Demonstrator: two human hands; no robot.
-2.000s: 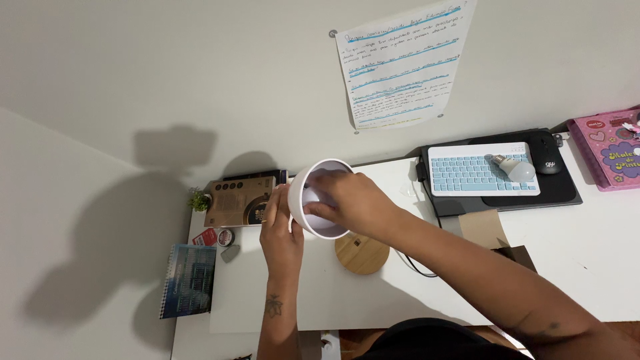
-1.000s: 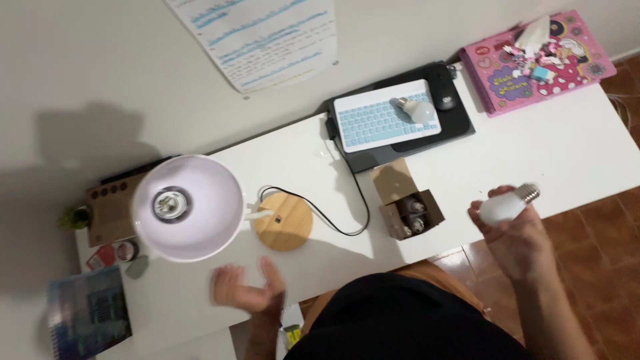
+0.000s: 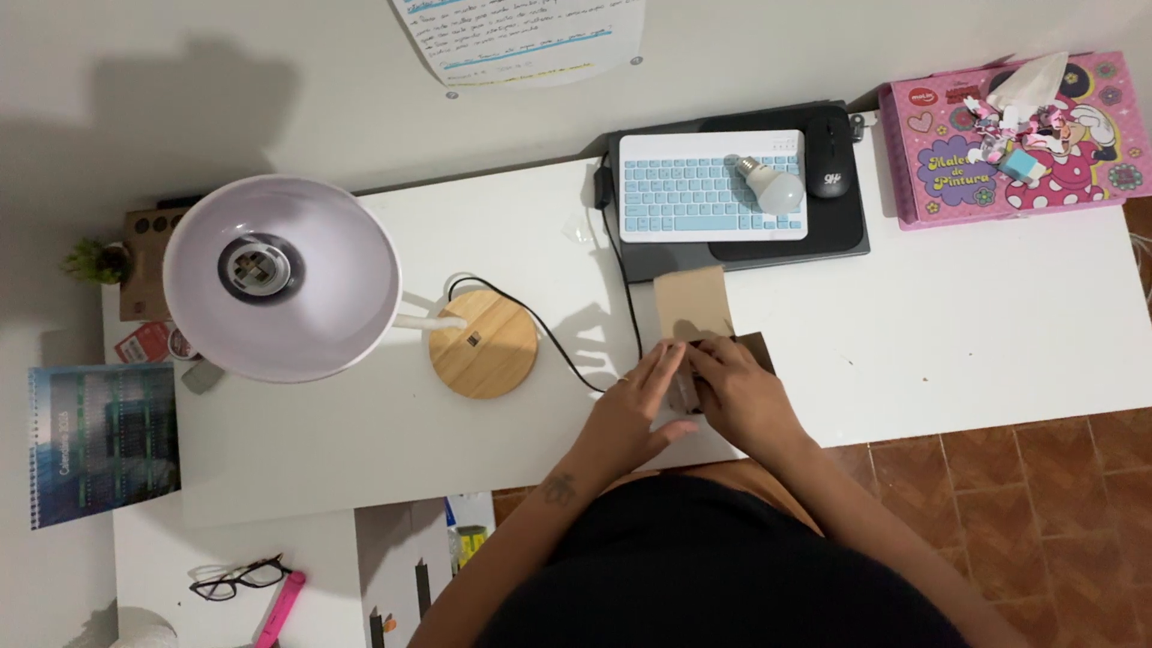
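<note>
Both of my hands are at a small open cardboard box [image 3: 691,310] by the desk's front edge. My left hand [image 3: 641,409] rests its fingers against the box's left side, thumb apart. My right hand [image 3: 740,391] reaches over the box opening with bent fingers; what they hold, if anything, is hidden. To the left, the desk lamp's pale shade [image 3: 351,288] faces up with a bare socket [image 3: 258,268] inside, joined by an arm to a round wooden base [image 3: 486,351]. An LED bulb [image 3: 776,187] lies on the white-and-blue keyboard [image 3: 693,223].
A black mouse [image 3: 828,162] lies right of the keyboard on a dark laptop [image 3: 648,265]. A pink case [image 3: 927,202] stands at the back right. The lamp's black cable [image 3: 553,337] crosses the desk. At left are a calendar [image 3: 103,441], a plant [image 3: 94,261] and eyeglasses [image 3: 238,578].
My right hand has moved left from beside the desk's front edge, where it held a white bulb, to the box. My left hand has moved right, from near the lamp to the box.
</note>
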